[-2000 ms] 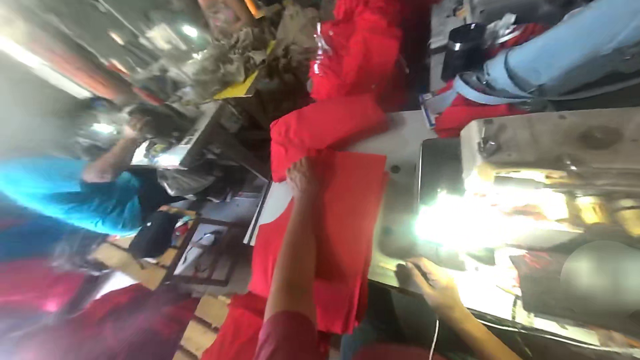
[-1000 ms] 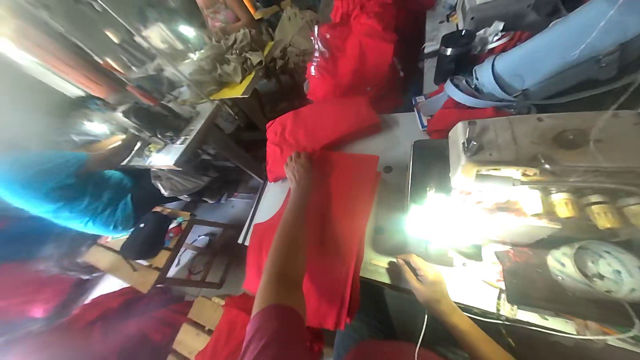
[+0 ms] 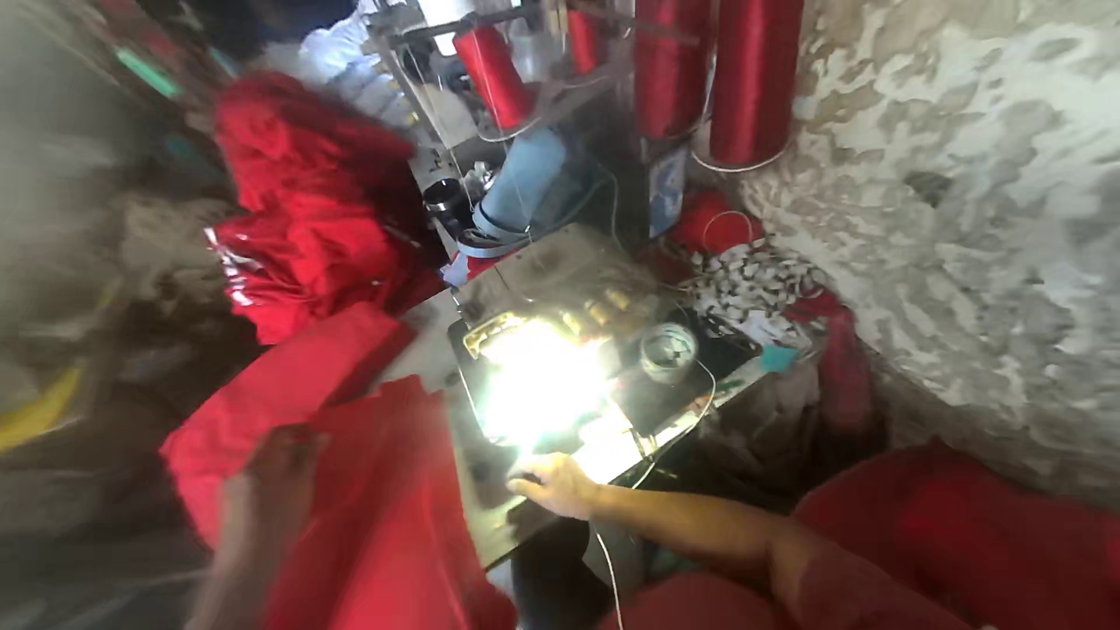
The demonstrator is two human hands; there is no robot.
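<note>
Red fabric pieces (image 3: 385, 499) lie over the left end of the sewing table (image 3: 490, 525) and hang down its front. My left hand (image 3: 284, 451), blurred, rests on them beside a folded red bundle (image 3: 280, 376); whether its fingers grip the cloth cannot be told. At the table's front edge, just below the glaring lamp light (image 3: 547, 381), is my right hand (image 3: 556, 486), with fingers curled; anything between them is hidden by glare. Behind the light stands the sewing machine (image 3: 560, 271), its needle area washed out.
Red thread cones (image 3: 757, 79) stand at the back near a rough wall (image 3: 980, 219). A black cup (image 3: 446, 201), a round container (image 3: 668, 350) and a heap of small pale pieces (image 3: 752, 284) sit around the machine. More red cloth (image 3: 306, 210) is piled at back left.
The view has swung right, bringing the wall and thread cones in. My right hand has shifted from a flatter pose to curled fingers by the light. My left hand remains on the red cloth.
</note>
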